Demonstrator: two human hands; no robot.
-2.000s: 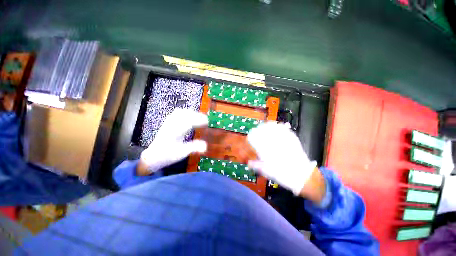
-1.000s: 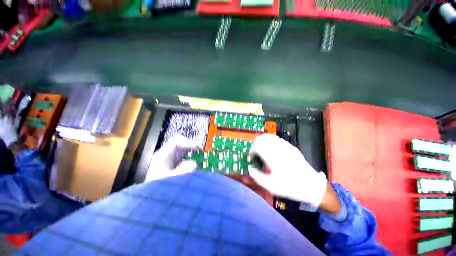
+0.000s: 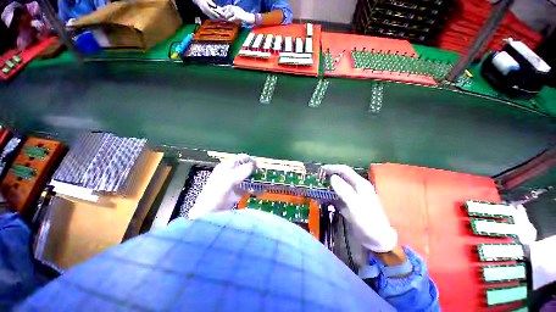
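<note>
My left hand [image 3: 224,184], in a white glove, grips the left end of a green circuit board [image 3: 286,178] with pale spots. My right hand [image 3: 361,207], also gloved, grips its right end. A grey ridged edge shows along the board's near side. The board is held level above the orange fixture [image 3: 314,218]. Another green board [image 3: 279,210] lies in the fixture below. The screw tray [image 3: 194,190] is left of the fixture, partly hidden by my left hand. My clothing hides the fixture's near part.
Silvery ridged bars [image 3: 100,163] lie on a cardboard box [image 3: 91,225] at left. A red mat [image 3: 430,225] at right bears green-and-white bars [image 3: 501,251]; another person's gloved hand touches one. The conveyor [image 3: 201,109] carries loose boards. A person's gloved hands show across it.
My hands have moved forward over the fixture with the held board, which now shows a grey ridged edge. The view has tilted up to the far bench.
</note>
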